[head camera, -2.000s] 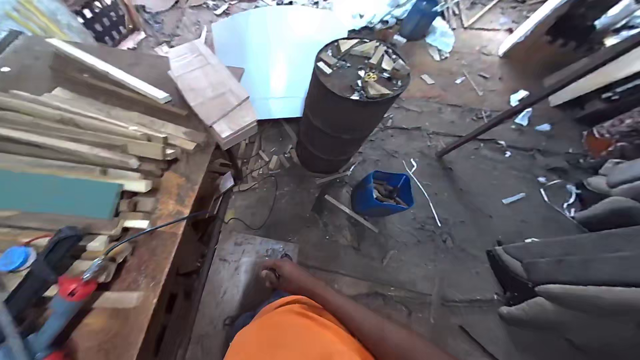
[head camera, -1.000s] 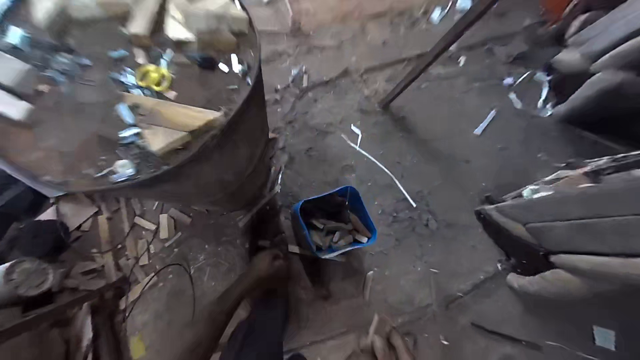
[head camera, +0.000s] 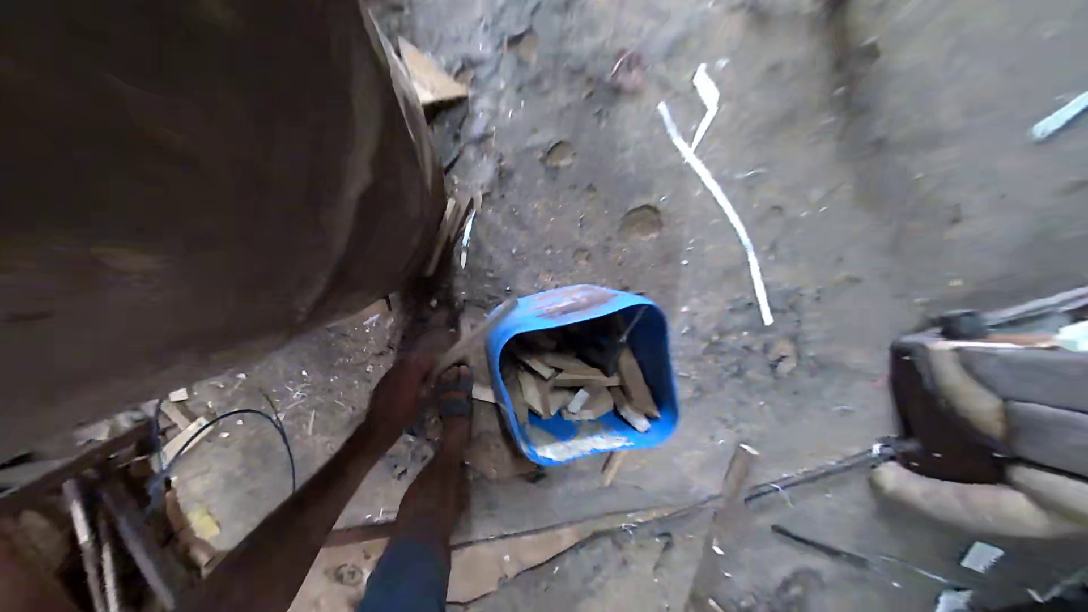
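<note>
My left hand (head camera: 421,361) reaches down from the lower left, beside the left wall of a blue plastic bucket (head camera: 667,374). It is dark and blurred. A thin tan strip (head camera: 478,337), seemingly wood, runs from its fingers to the bucket's upper left rim; whether the fingers grip it cannot be made out. Inside the bucket lie several short wood offcuts (head camera: 586,378). Just right of my left hand is my foot in a dark sandal (head camera: 455,393). My right hand is out of the frame.
A large dark metal drum (head camera: 212,170) fills the upper left. Gray cushioned upholstery (head camera: 1041,433) is at the right. A white strip (head camera: 727,204) lies on the dirt floor. At the lower left are a black cable (head camera: 238,412) and wood scraps (head camera: 183,442); a wooden board (head camera: 510,561) lies below.
The view has moved much closer to the bucket. My right hand, in sight low in the frame one second ago, has gone out of view. My left hand has come down beside the bucket.
</note>
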